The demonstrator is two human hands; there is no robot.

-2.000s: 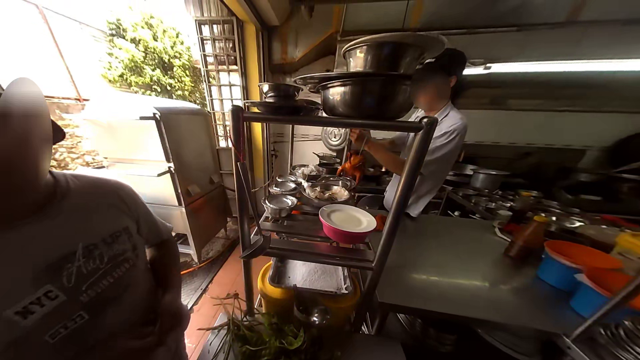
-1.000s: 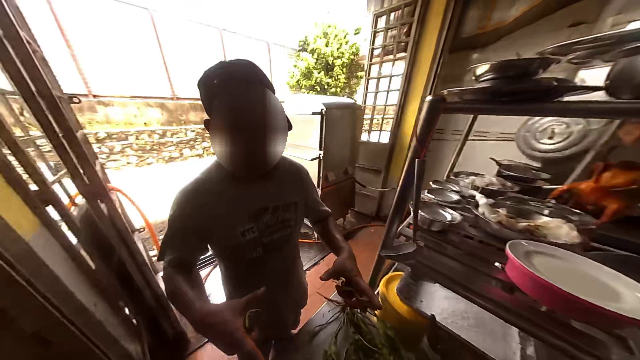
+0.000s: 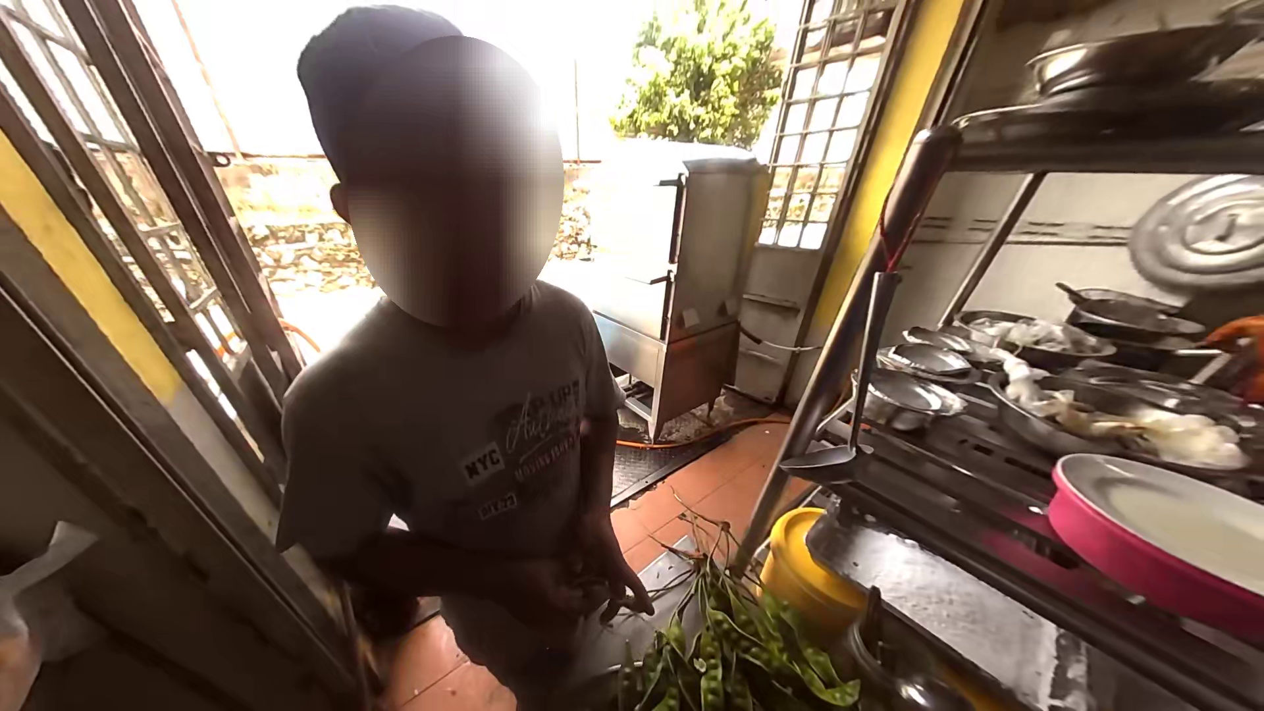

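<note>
Neither my left hand nor my right hand can be made out. A blurred, pale, crumpled thing [image 3: 44, 592], perhaps a plastic bag, shows at the lower left edge. At the bottom centre lies a bunch of long green bean pods [image 3: 721, 642] with thin stems. Just left of the pods, a co-worker [image 3: 444, 415] in a cap and printed T-shirt stands facing the camera, hands [image 3: 592, 583] together at waist height; whether they hold something is too dark to tell. A yellow bucket [image 3: 805, 563] is behind the pods.
A metal rack at right carries a pink basin [image 3: 1136, 543], metal bowls [image 3: 904, 400] and a pan of pale food [image 3: 1185, 434]. A ladle [image 3: 834, 459] hangs from its post. A steel cabinet [image 3: 706, 286] stands by the doorway, a hose on the floor near it. A barred gate [image 3: 168, 227] is at left.
The view has swung left from the rack to the co-worker and come closer. The co-worker's hands, apart one second ago with one by the pods, are now together at the waist.
</note>
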